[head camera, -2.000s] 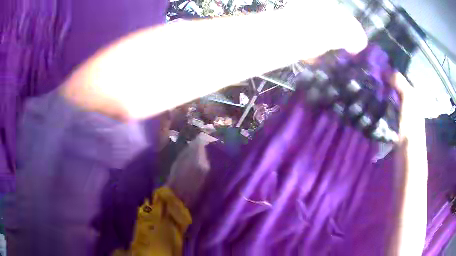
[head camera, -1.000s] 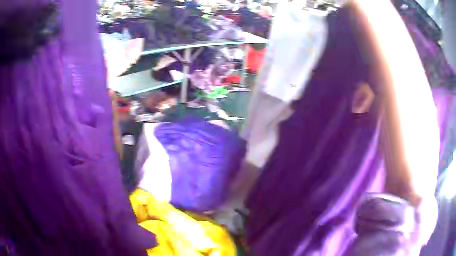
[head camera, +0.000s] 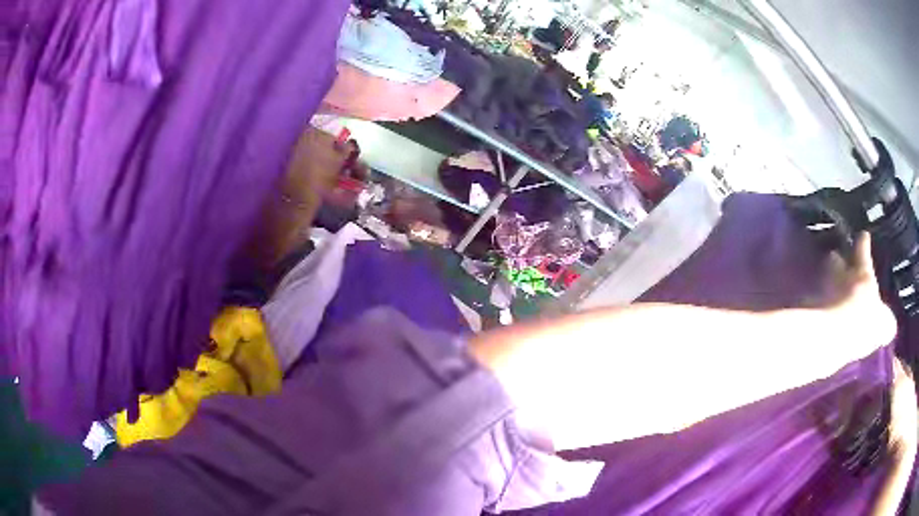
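Observation:
Purple garments hang on black hangers from a grey rail at the right. My left arm, in a mauve sleeve, reaches across from the lower middle. My left hand is at the garment tops beside the hangers. It is overexposed, so its grip cannot be made out. My right hand is a pale, blurred strip at the right edge, mostly cut off, below the hangers. Whether it holds anything is hidden.
More purple garments hang at the left. Yellow cloth and a blue-purple bundle lie low between the rows. Behind stands a metal-framed table or rack with mixed cloth around it. A grey rail slants at the upper right.
The view has tilted and turned. My left arm has come across to the hangers at the right. My right arm, seen at the right before, is now mostly outside the picture.

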